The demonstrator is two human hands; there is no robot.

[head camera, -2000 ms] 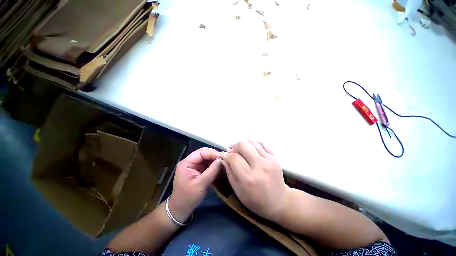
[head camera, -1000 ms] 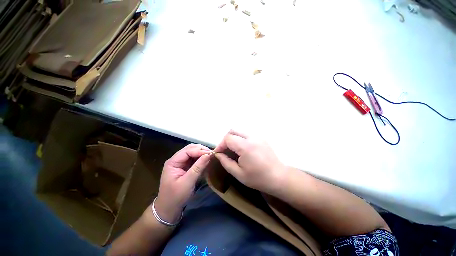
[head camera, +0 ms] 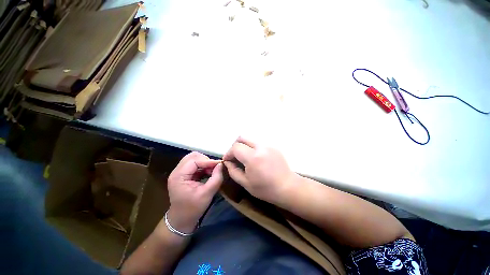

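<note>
A brown bag body or panel [head camera: 268, 221] with a tan edge lies on my lap, below my right forearm. My left hand [head camera: 194, 182] and my right hand [head camera: 258, 169] meet fingertip to fingertip at its upper corner, at the table's near edge. Both hands pinch that corner; whether a thread or tape bit is between the fingertips is too small to tell. A red cylinder, maybe a lighter [head camera: 380, 100], and thread snips [head camera: 398, 95] with pinkish-purple handles lie on the table at the right, beside a looped dark cord [head camera: 424, 140].
Tan tape scraps [head camera: 268, 73] are scattered on the white table [head camera: 215, 102]. A stack of brown pieces [head camera: 80, 48] stands at the table's left edge, with taller stacks [head camera: 16, 48] at the far left. An open cardboard box [head camera: 70, 198] with brown pieces stands below left.
Both hands have shifted slightly left and up in the view, still joined at the fingertips. The table things sit further left and mostly higher as the view has moved. More of the panel's edge shows.
</note>
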